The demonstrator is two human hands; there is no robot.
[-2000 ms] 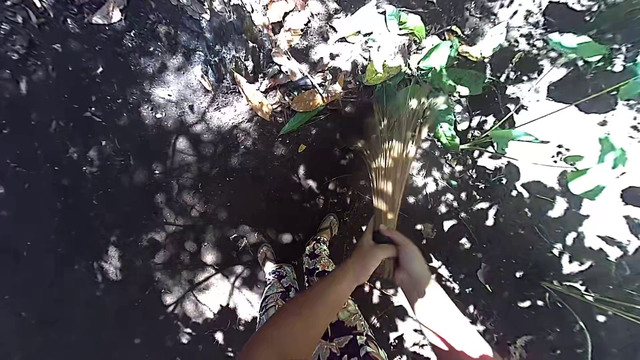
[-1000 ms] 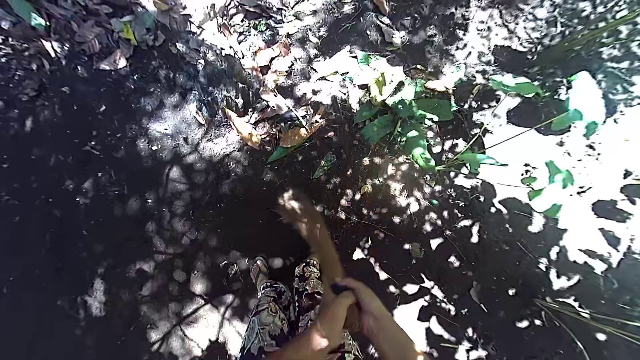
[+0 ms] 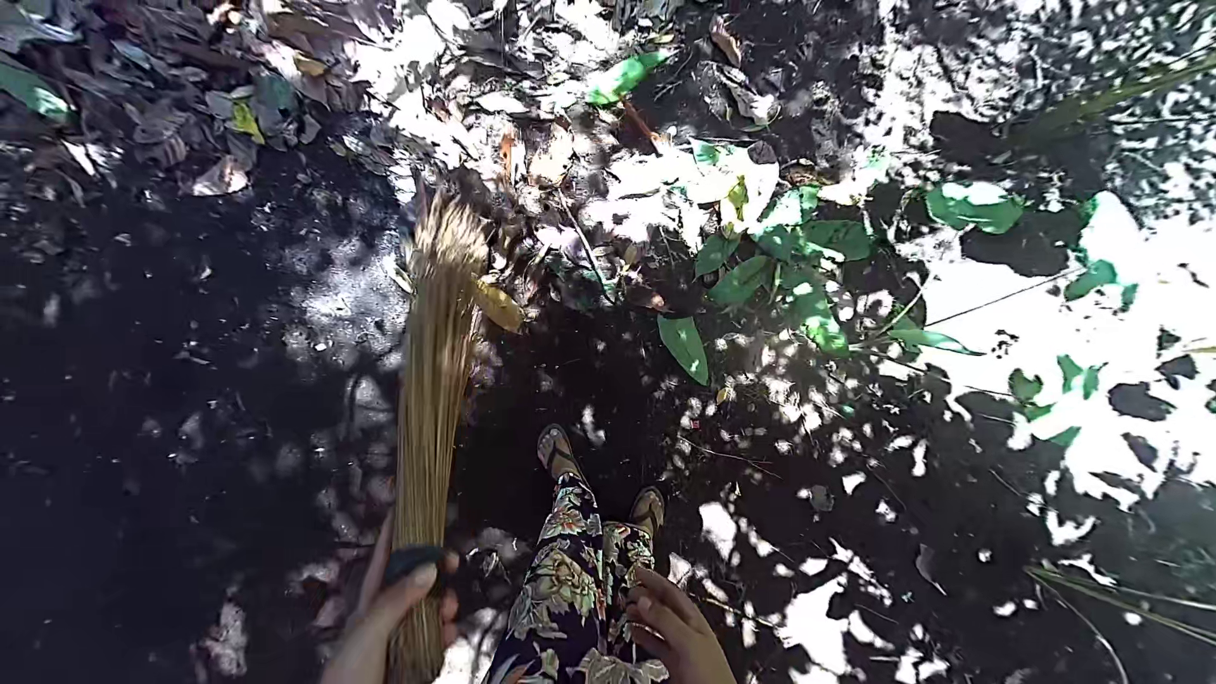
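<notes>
My left hand (image 3: 389,608) is closed around the lower part of a stick broom (image 3: 432,408), a bundle of thin tan bristles bound with a dark band. The broom points up and away, its frayed tips over dry leaves at the upper left of centre. A yellow leaf (image 3: 498,306) lies beside the bristles. My right hand (image 3: 673,622) is low in the view, apart from the broom, over the patterned trousers, its fingers loosely curled with nothing seen in them.
Dark soil lies under patchy sunlight. Dry leaf litter (image 3: 180,104) spreads across the upper left. A leafy green plant (image 3: 798,256) grows right of centre, and long grass blades (image 3: 1121,594) are at the lower right. My sandalled feet (image 3: 559,451) stand near the middle.
Both hands were on the broom in the earlier frames. My right hand has let go, and the broom has moved to the left in my left hand.
</notes>
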